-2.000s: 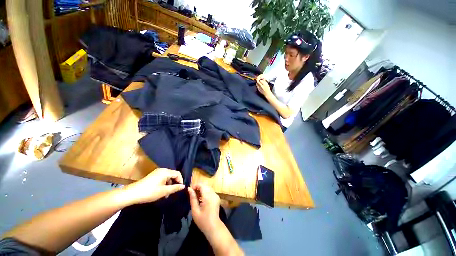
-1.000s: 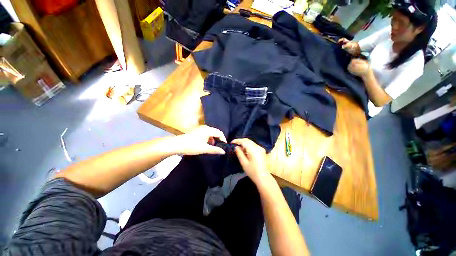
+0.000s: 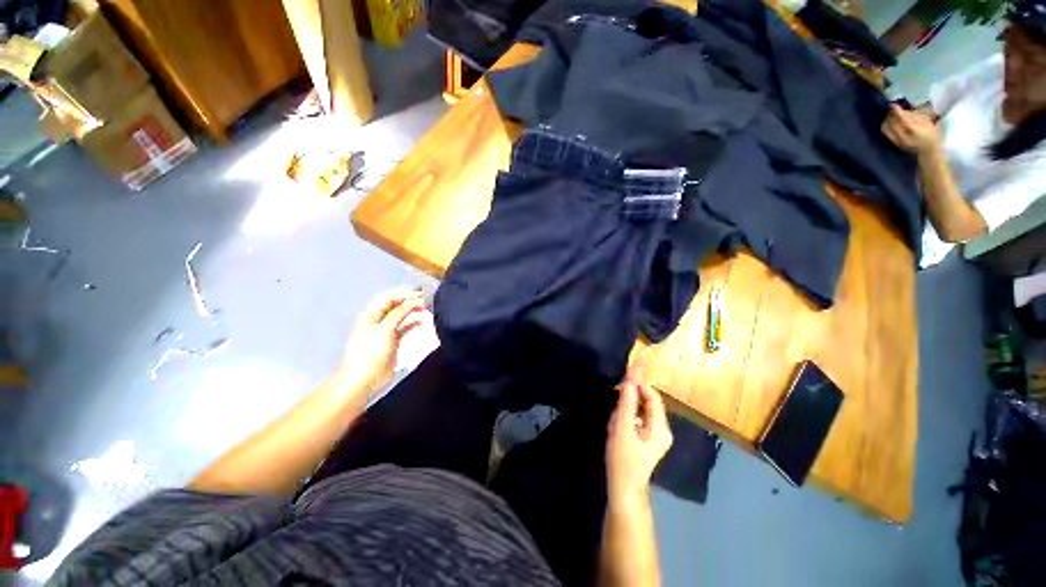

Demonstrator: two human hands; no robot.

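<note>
A dark garment lies in front of me, partly on the wooden table and hanging over its near edge. Its band has white checks. My left hand is just left of the garment's edge, fingers bent and partly apart, with no cloth seen in it. My right hand is below the garment's lower right corner, fingertips close together at the cloth. Whether they pinch it is unclear.
More dark garments cover the far part of the table. A green cutter-like tool and a smartphone lie at the right. A person in white handles dark cloth. Cardboard boxes stand on the floor.
My hands were close together working at the cloth; they have now moved well apart. The garment's near part is spread wider. The view has shifted, moving the table right and upward.
</note>
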